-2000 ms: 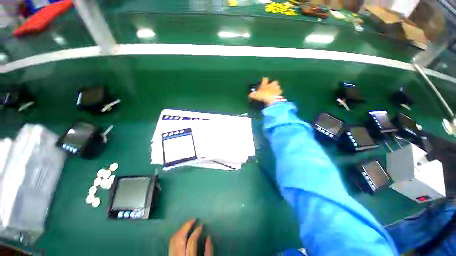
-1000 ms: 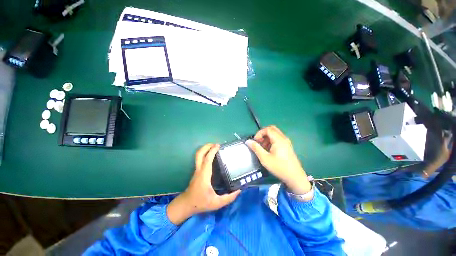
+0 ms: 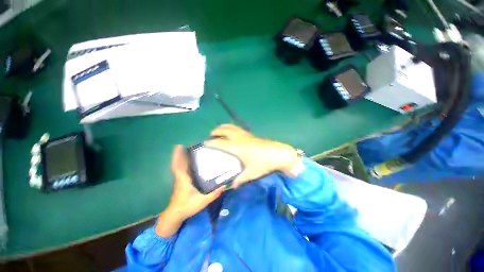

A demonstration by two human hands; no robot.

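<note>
A square black panel meter [image 3: 215, 166] with a pale, bright screen is held between both hands at the bench's front edge. My left hand [image 3: 187, 192] grips its left side and lower edge. My right hand [image 3: 248, 154] holds its upper right side; the fingers lie over its top edge. Both hands are bare and a little blurred. The dark tweezers [image 3: 231, 112] lie on the green mat just behind my right hand. White backing sheets [image 3: 154, 69] lie stacked at the back left, with a black-framed overlay sticker [image 3: 96, 87] on top.
Another panel meter [image 3: 65, 163] stands at left beside round white pads [image 3: 36, 162]. Several meters [image 3: 344, 87] stand at the back right beside a white-grey box [image 3: 399, 79]. A black hose [image 3: 451, 114] with a yellowish tip hangs at right. Another person's blue sleeve [image 3: 467, 149] shows there.
My right hand has come back from the far side of the bench, and both hands now hold a meter. Since the last earlier frame, the view has shifted right and the held meter has turned.
</note>
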